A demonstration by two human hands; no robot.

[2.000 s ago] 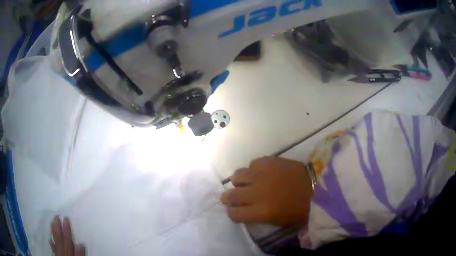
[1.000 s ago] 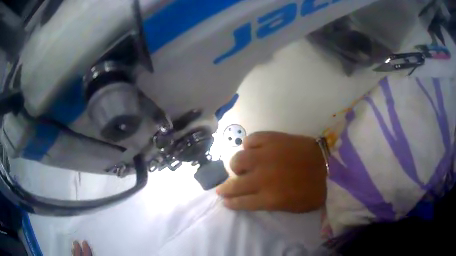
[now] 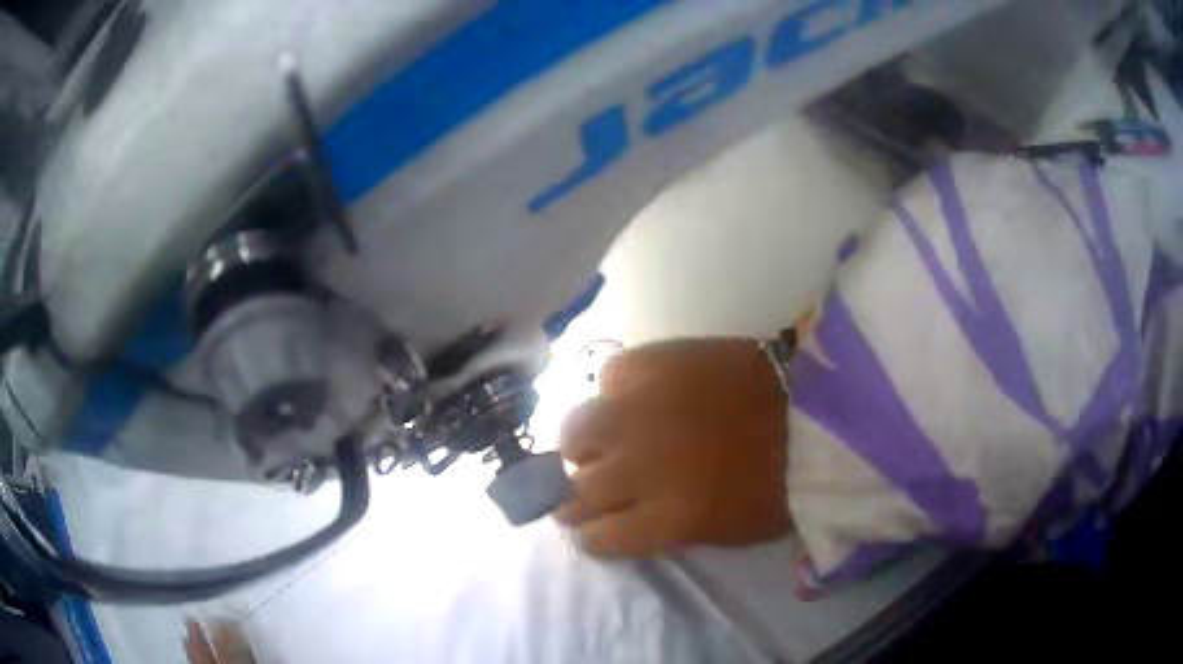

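White fabric [image 3: 454, 597] lies on the machine bed, blown out by the lamp near the presser foot. My right hand [image 3: 681, 448] rests on the fabric's edge, fingers bent beside the grey block [image 3: 529, 488] at the foot; the fingertips are partly hidden, so a grip cannot be told. My left hand [image 3: 218, 641] shows only as fingertips at the bottom left edge, near the fabric; the rest is out of the picture. The white sewing machine head [image 3: 467, 169] with blue lettering hangs over the work. The needle is not clear.
The round bed plate [image 3: 599, 358] is partly covered by my right hand. The tension dial [image 3: 279, 376] and a curved metal guard [image 3: 234, 580] are at the left. Thread snips [image 3: 1077, 151] lie at the far right, beyond my patterned sleeve [image 3: 973, 350].
The view has come closer to the machine head. My right hand has moved from lower on the bed up beside the grey block. The fabric by it has shifted towards the foot.
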